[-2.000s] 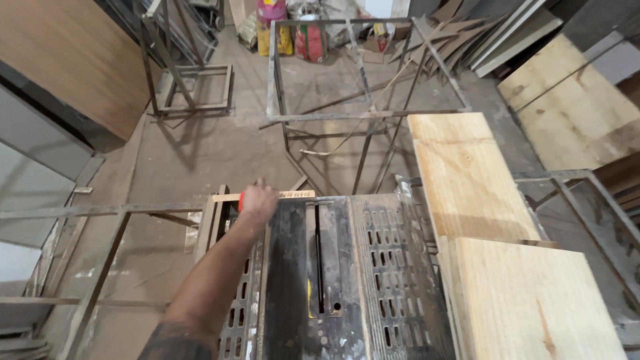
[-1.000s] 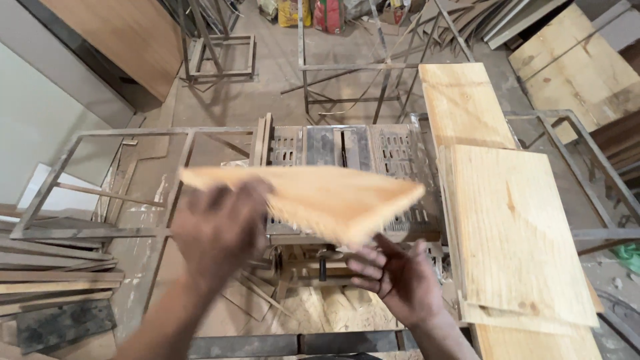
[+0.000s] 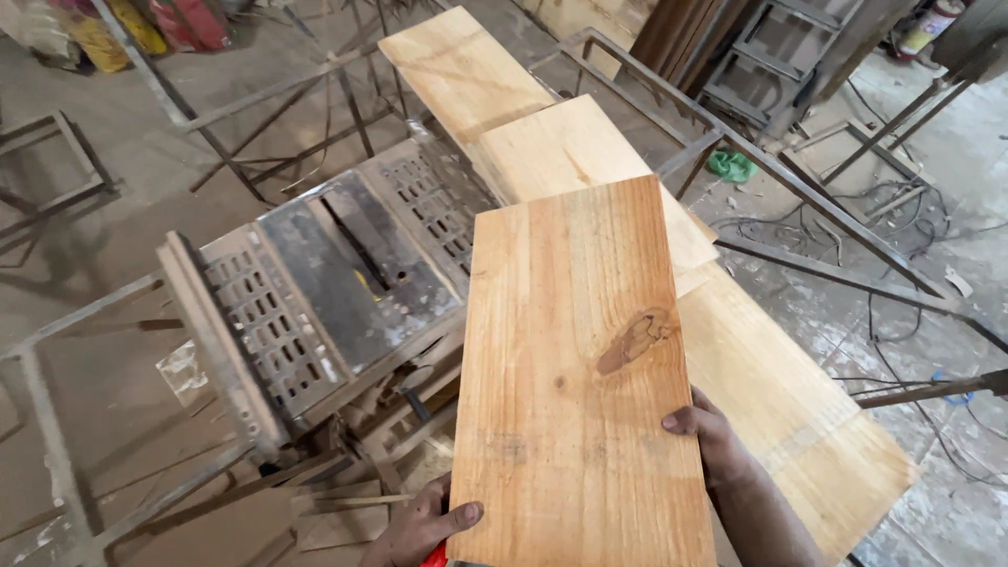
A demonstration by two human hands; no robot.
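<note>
A rectangular wooden board [image 3: 575,409] with a dark knot is held up in front of me. My left hand [image 3: 429,524] grips its lower left edge, the thumb on the face; a bit of something red shows beside that hand. My right hand [image 3: 713,441] holds the right edge, thumb on the face and the other fingers hidden behind. Beyond the board to the left stands a table saw [image 3: 315,276] with a dark slot in its top and a metal fence [image 3: 220,346] along its left side. More pale boards [image 3: 567,150] lie overlapped behind and right of the held one.
Metal frames [image 3: 819,213] stand at the right and left of the saw. Cables [image 3: 890,346] run over the floor at the right, near a green crumpled thing [image 3: 732,165]. A ladder [image 3: 768,59] and a fire extinguisher [image 3: 929,31] are at the upper right. Wood offcuts [image 3: 346,512] lie below the saw.
Two seconds ago one hand was at the saw's far left end. One second ago a board was tilted between both hands; now its broad face is toward me. The view has swung right.
</note>
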